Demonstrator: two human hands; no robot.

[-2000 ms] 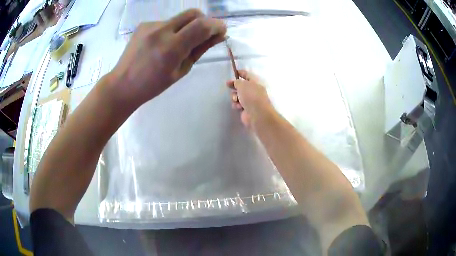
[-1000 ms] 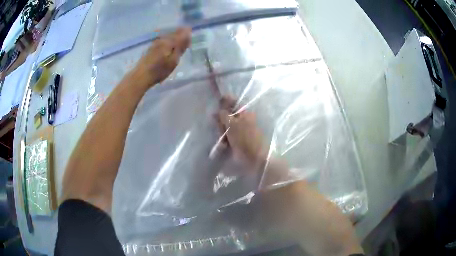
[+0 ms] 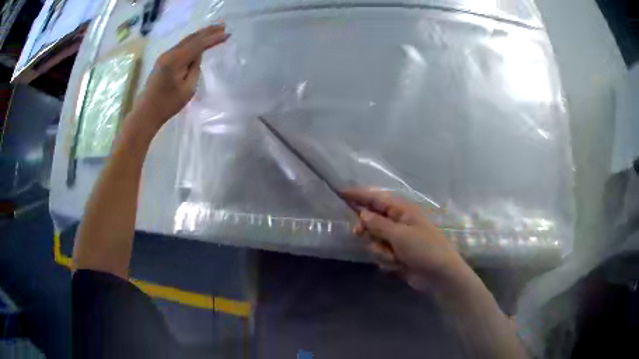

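Note:
A stack of large clear plastic bags [image 3: 420, 105] covers the table, with short white marks along its front edge. My right hand [image 3: 410, 238] is at the front edge and grips a thin dark stick [image 3: 301, 158], which slants forward and left over the bags. Its tip is near the left middle of the stack. My left hand [image 3: 175, 77] is by the stack's left edge, palm down, fingers stretched forward and thumb apart, with nothing seen in it. I cannot tell if its fingertips touch the plastic. No sticker can be made out.
A green-and-white pad [image 3: 105, 109] lies at the left, with a long thin dark strip [image 3: 74, 144] beside it. Black markers [image 3: 149, 15] and papers are behind. Yellow floor lines [image 3: 189, 297] show below the table's front edge. Blurred clear plastic [image 3: 592, 154] is at the right.
The view has shifted toward the table's front edge. My right hand, previously seen through raised plastic, is now at the front edge with the stick. My left hand has moved to the stack's left side.

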